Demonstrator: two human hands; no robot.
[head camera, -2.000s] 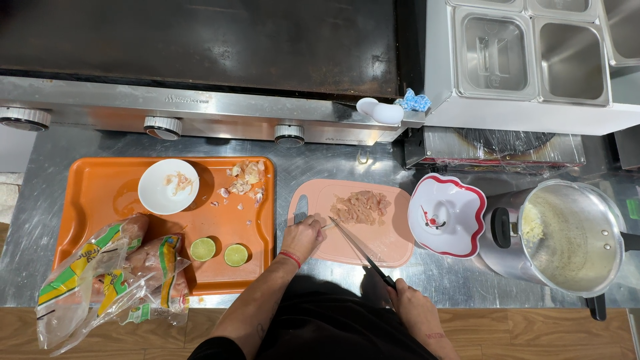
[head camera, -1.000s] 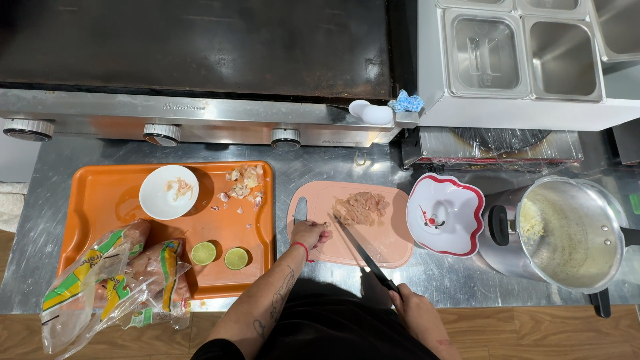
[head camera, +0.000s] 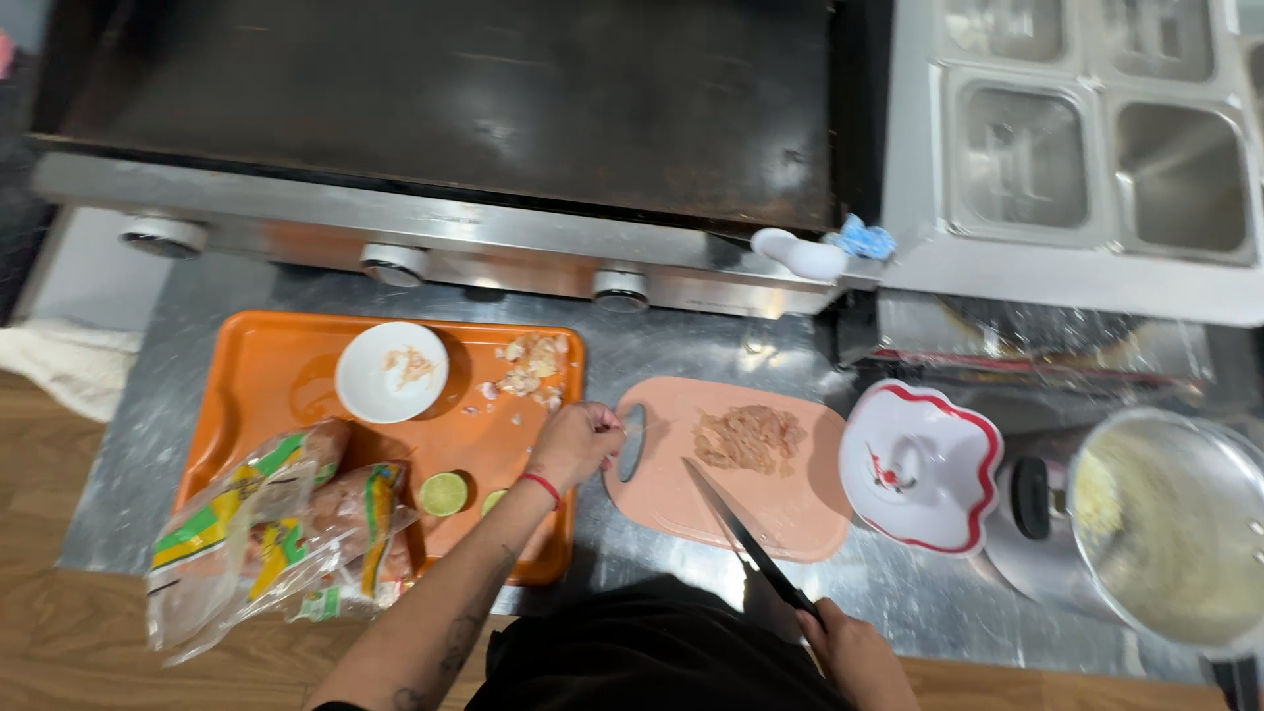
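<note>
My right hand (head camera: 851, 652) grips the black handle of a long kitchen knife (head camera: 743, 538), whose blade rests over the pink cutting board (head camera: 657, 494). Chopped raw meat, apparently chicken (head camera: 750, 439), lies in a pile on the board. My left hand (head camera: 585, 444) is at the board's left end near its handle slot, fingertips pinched together; a small pale scrap seems to be between them, though it is too small to name. Left of it, the orange tray (head camera: 212, 395) holds a white bowl (head camera: 392, 373) with scraps, garlic peelings (head camera: 533, 365), lime halves (head camera: 444, 494) and plastic bags of raw meat (head camera: 286, 523).
A white bowl with a red rim (head camera: 918, 469) sits right of the board, beside a large metal pot (head camera: 1165, 533). Behind the counter is a griddle (head camera: 444, 109) with knobs along its front. Steel food pans (head camera: 1027, 158) stand at the upper right.
My left hand has moved left from the meat side of the board toward the tray's edge. The knife stays in my right hand. The view has shifted.
</note>
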